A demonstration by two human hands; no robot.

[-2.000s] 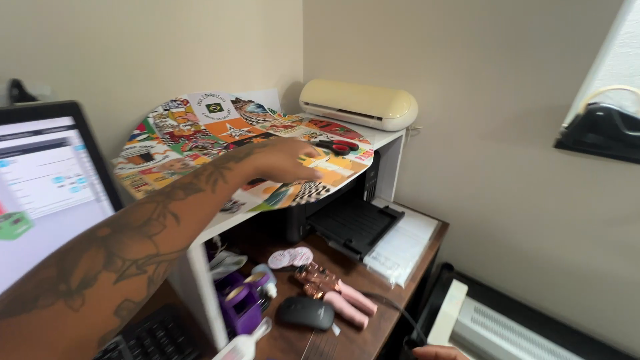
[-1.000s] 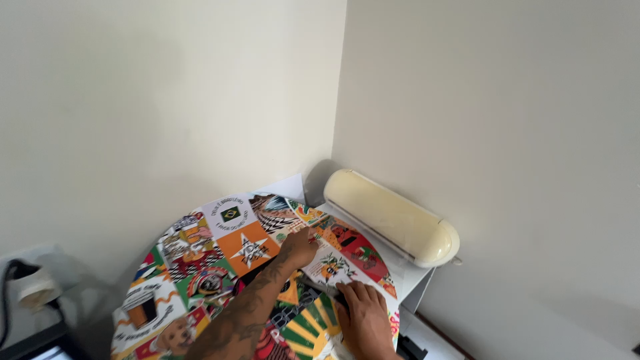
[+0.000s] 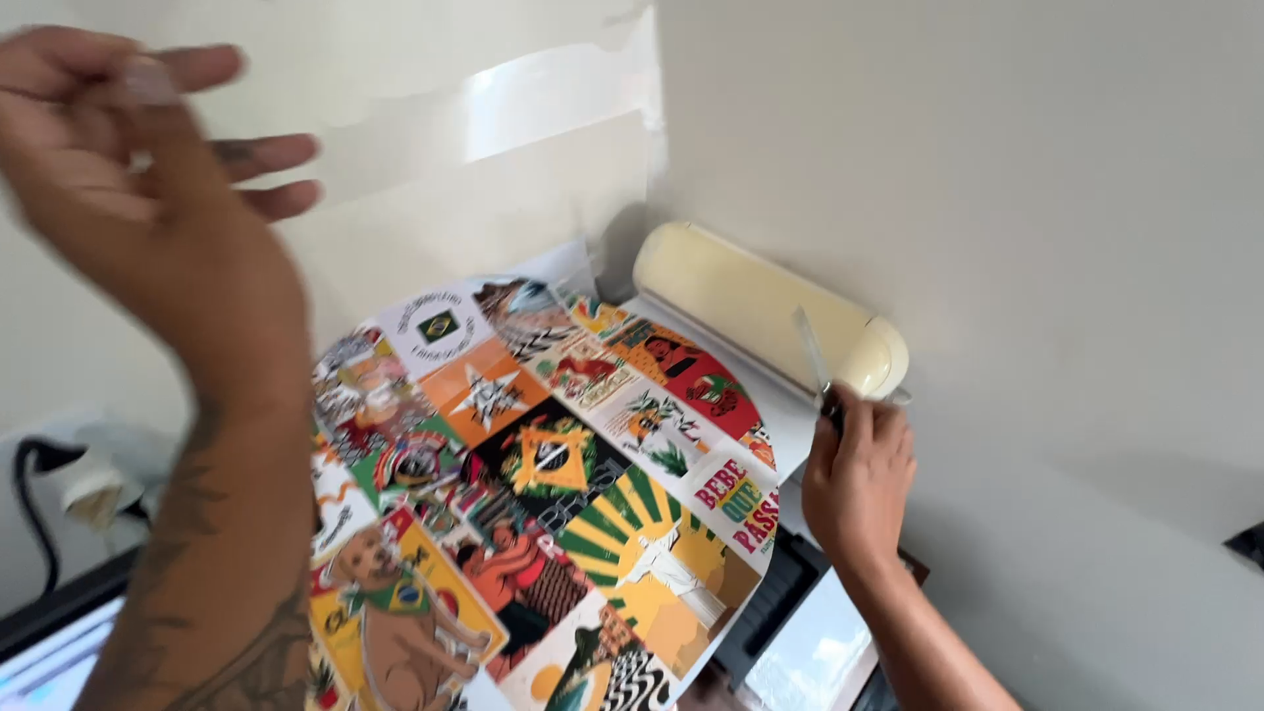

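My left hand (image 3: 197,188) is raised at the upper left, thumb near the index finger and other fingers spread. Between it and the wall corner shows a shiny clear strip (image 3: 553,94); whether the hand holds it, I cannot tell. Low at the right, my right hand (image 3: 859,484) is closed around the dark handle of a tool with a narrow metal blade (image 3: 812,346) pointing up, in front of the cream laminator-like machine (image 3: 770,306). Between my arms lies a large round board (image 3: 494,395) covered with colourful printed pictures.
White paper (image 3: 568,267) sticks out behind the board. Under its right edge is a black printer tray (image 3: 780,602). A laptop screen (image 3: 59,652) stands at the lower left, near a plug with a black cable (image 3: 94,489). Two walls meet behind.
Both hands were on the round board a second ago. My left hand has risen up and to the left; my right is off the board at its right, holding the bladed tool up.
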